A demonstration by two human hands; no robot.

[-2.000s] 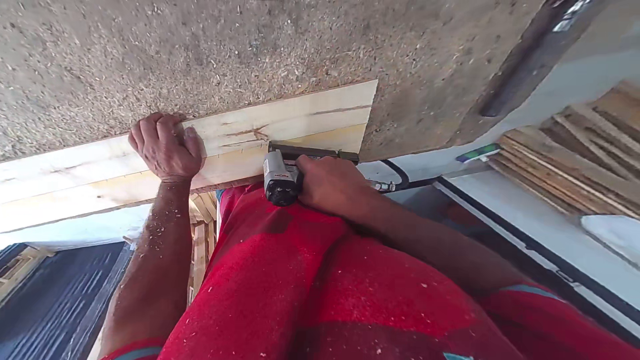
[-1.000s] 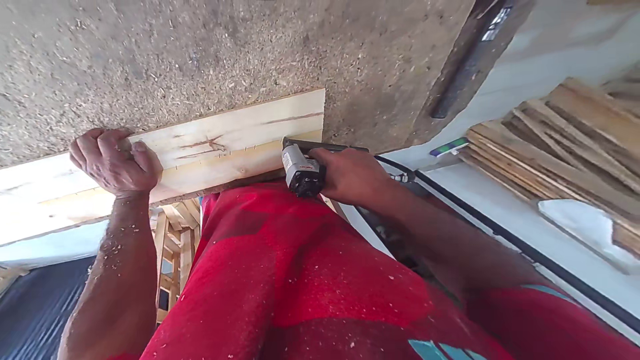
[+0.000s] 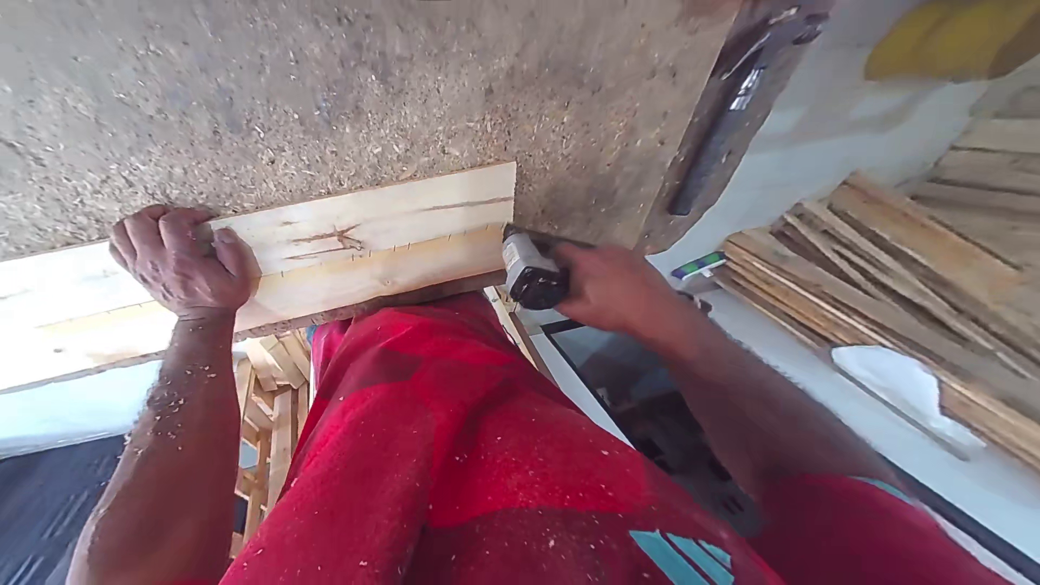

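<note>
A pale wooden board [image 3: 382,203], with a row of short marks or staples along its middle, lies near the front edge of a worktable [image 3: 325,97] strewn with sawdust. My left hand [image 3: 187,260] grips the board on the left, its fingers curled over the far edge and thumb on top. At the board's right end, my right hand [image 3: 605,288] is closed around a pneumatic stapler or nailer [image 3: 532,272] with a grey and black body. The tool's nose is at the corner of the board; my palm hides most of its handle.
Rough planks [image 3: 877,276] are piled on the right, with a white sheet or bag [image 3: 902,390] beside them. A dark metal bar [image 3: 715,138] runs along the table's right edge. Wooden slats [image 3: 272,406] stand below the table, near my left forearm.
Along the board, my right hand has moved the tool right, up to the board's end. My left hand still grips the board. The view has shifted right.
</note>
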